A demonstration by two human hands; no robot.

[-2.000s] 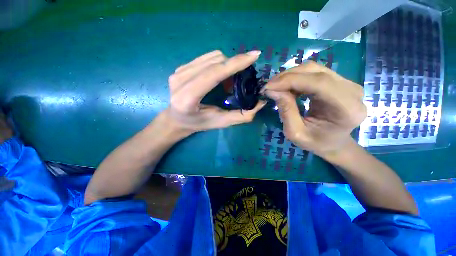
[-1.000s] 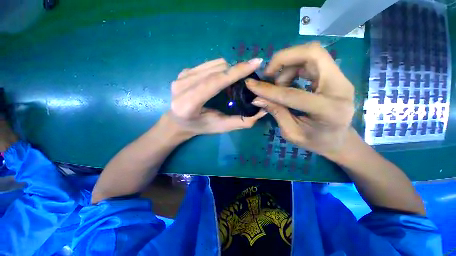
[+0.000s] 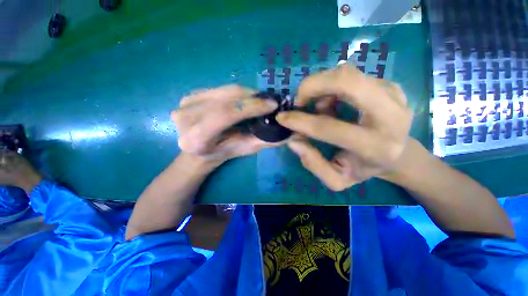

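Note:
A round black unit (image 3: pixel 271 128) is in my left hand (image 3: pixel 217 122), held between thumb and fingers above the bench. My right hand (image 3: pixel 353 124) is at the unit's right side, with a fingertip touching its face; the hand is slightly blurred and its thumb is apart below. I cannot tell if a small piece is under the fingertip. The working sheet (image 3: pixel 271 167) with rows of small dark die-cuts lies flat beneath, partly hidden by both hands.
A spare sheet of dark die-cuts (image 3: pixel 476 118) lies at the right. A pale metal plate (image 3: pixel 376 13) is bolted at the top. Two round black units stand at the far left, one here (image 3: pixel 56 25). At the left edge, another person's hand (image 3: pixel 16 169) is beside a dark object (image 3: pixel 13 137).
My left hand and the unit have moved slightly left and down, and the unit has tilted to show more of its face. My right fingers have moved from its edge onto that face. The view has shifted.

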